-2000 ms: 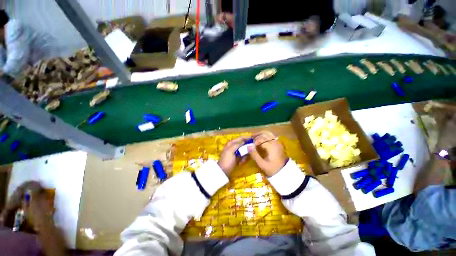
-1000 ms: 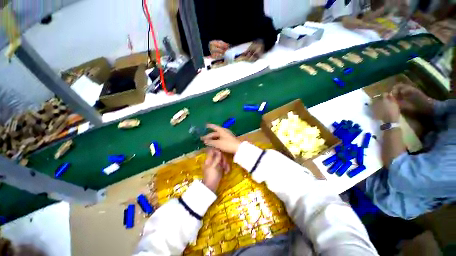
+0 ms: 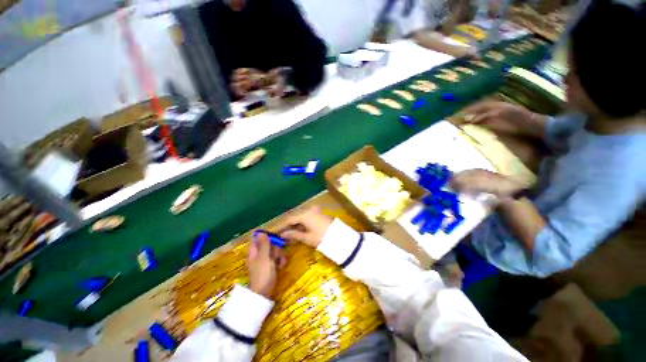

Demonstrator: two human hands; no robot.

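My left hand (image 3: 263, 265) holds a blue cell (image 3: 272, 238) upright between thumb and fingers, above the back edge of the amber-taped parts (image 3: 312, 297). My right hand (image 3: 309, 228) is at the cell's right end, its fingertips closed on it; they are blurred. The amber-taped parts lie in close rows under both hands. The pad box (image 3: 333, 185), full of pale yellow pieces (image 3: 373, 191), stands just beyond and right of my right hand.
The green belt (image 3: 234, 201) runs beyond my hands, with tan bundles (image 3: 186, 199) and blue cells (image 3: 200, 245). Two blue cells (image 3: 163, 336) lie at lower left. A blue cell pile (image 3: 438, 201) is on the white sheet (image 3: 418, 152). A worker (image 3: 588, 184) sits right; another (image 3: 265, 42) is across the belt.
The view has turned right. My right hand has come back from the belt edge, and a blue cell is now in my hands. One cell near the pad box is gone; another now lies left of my hands.
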